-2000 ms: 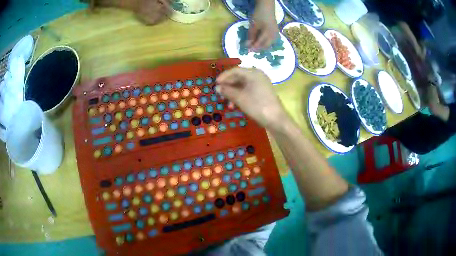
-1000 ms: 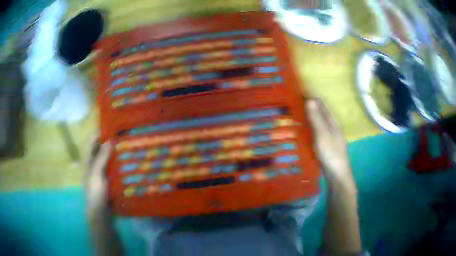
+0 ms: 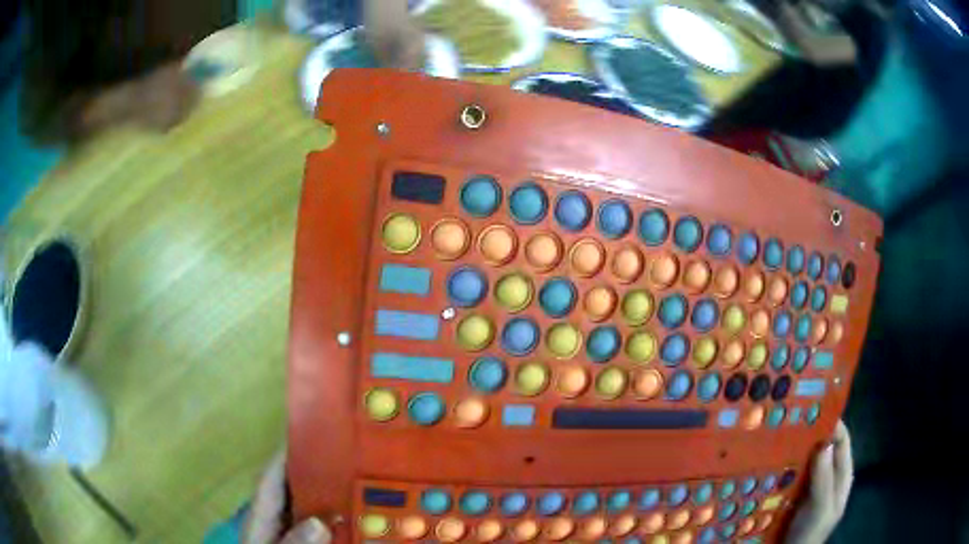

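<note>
The orange-red loading tray (image 3: 595,452) is raised and tilted close in front of me. Its upper keyboard pattern shows round blanks in yellow, orange, teal and blue, with blue and teal bar blanks at the left and a dark space-bar blank (image 3: 629,419) low in the centre. The lower pattern is cut off by the bottom edge. My left hand (image 3: 278,515) grips the tray's lower left edge, partly cut off by the picture's edge. My right hand (image 3: 827,491) grips its right edge, fingers partly behind it.
The yellow table (image 3: 159,266) holds a bowl of black blanks (image 3: 48,298), a white bucket (image 3: 58,420) and a dark stick (image 3: 103,502) at left. Plates of sorted blanks (image 3: 650,80) stand at the back. Another person's blurred hand (image 3: 149,101) is at upper left.
My right hand has gone from the blanks to the tray's right edge, and both hands now hold the tray. The tray has come up off the table, closer and tilted, covering part of the plates.
</note>
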